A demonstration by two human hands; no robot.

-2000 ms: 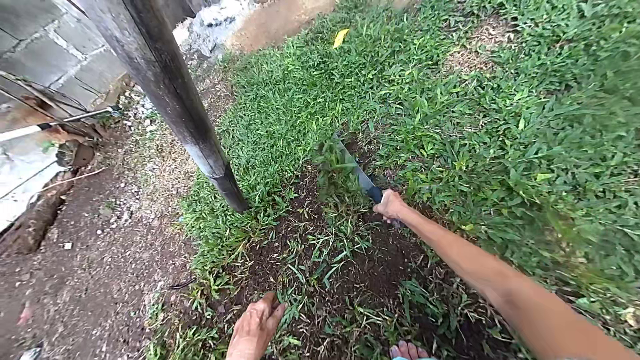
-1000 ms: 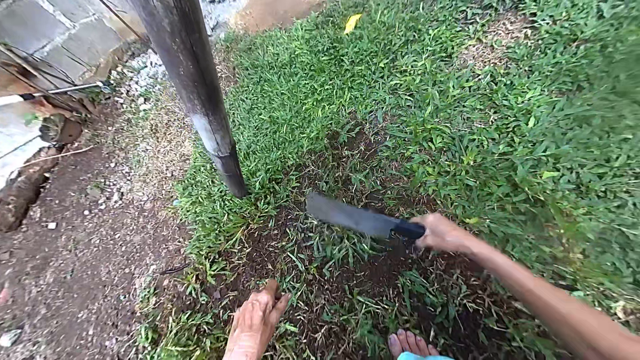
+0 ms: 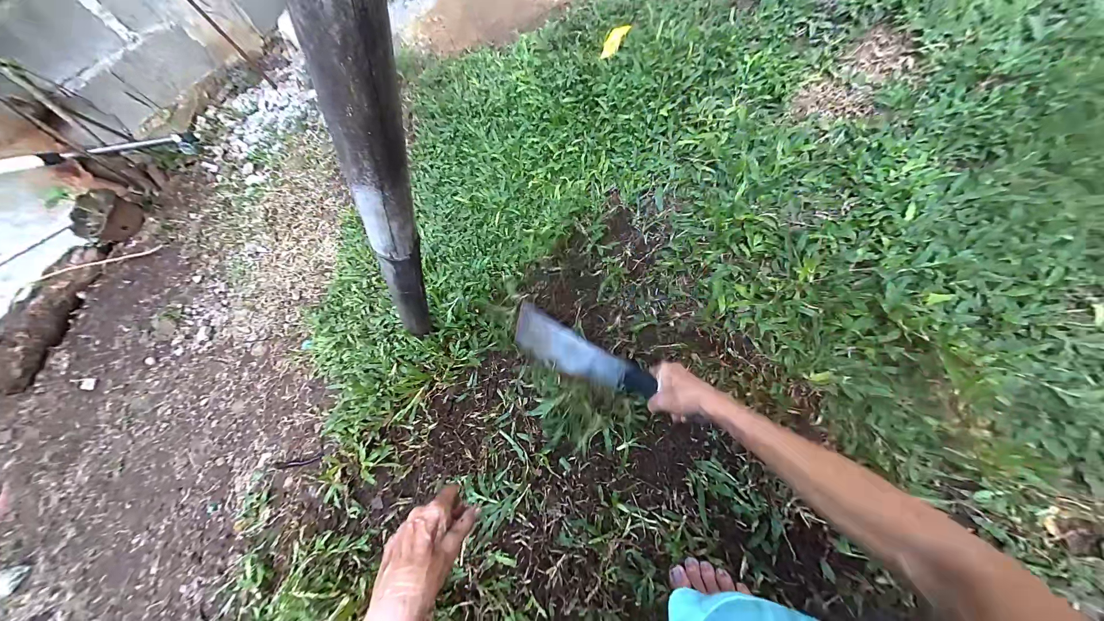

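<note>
My right hand (image 3: 680,392) is closed on the black handle of a machete (image 3: 571,349). Its broad blade, blurred, points up and left over a patch of dark soil (image 3: 466,414) with cut grass on it. My left hand (image 3: 429,539) hangs low, left of the middle, over the grass and soil; I see nothing in it, and its fingers are partly bent. Green grass (image 3: 517,164) grows thick beyond the patch.
A dark wooden post (image 3: 366,138) stands in the grass left of the blade. Further left are bare dirt (image 3: 164,431), a concrete block wall (image 3: 155,65) and a log (image 3: 43,323). My bare foot (image 3: 703,575) is at the bottom edge. A yellow leaf-like piece (image 3: 615,41) lies farther off.
The machete has come nearer from the grass beyond the soil patch, and its blade has swung to point more to the left. My left hand stays low over the ground.
</note>
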